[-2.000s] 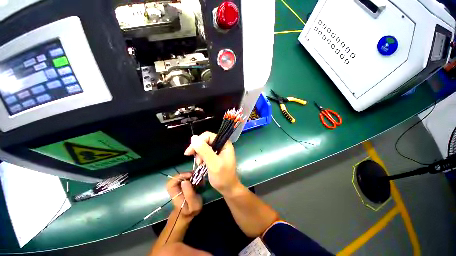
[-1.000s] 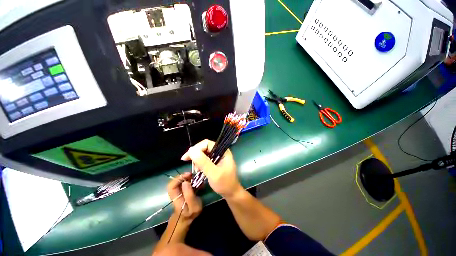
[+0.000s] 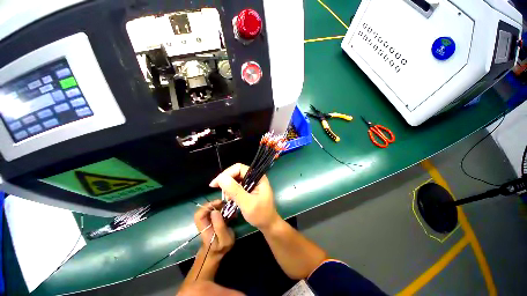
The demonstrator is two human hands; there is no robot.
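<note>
A bundle of black wires [image 3: 261,165] with orange-red tips fanned at the upper end is in my right hand [image 3: 254,199], the fingers wrapped around it. My left hand [image 3: 214,230] is just left of its lower end, where white lengths show, with thin wires between the fingers; one trails left over the bench edge and one runs down. A thin dark wire [image 3: 219,157] runs from my right fingertips up to the slot [image 3: 208,137] low on the black machine front. The fingers of my left hand are partly hidden.
The black-and-white machine has a touchscreen [image 3: 43,98], red knob [image 3: 247,24] and round button [image 3: 251,73]. A blue bin [image 3: 301,139], yellow-and-black pliers [image 3: 330,121], orange-handled scissors [image 3: 380,134] and white box machine [image 3: 416,58] are right. A second wire pile [image 3: 124,219] and paper [image 3: 37,245] are left.
The mechanism in the machine's window and slot has shifted position. The view has moved slightly. Both hands keep nearly the same pose on the wires.
</note>
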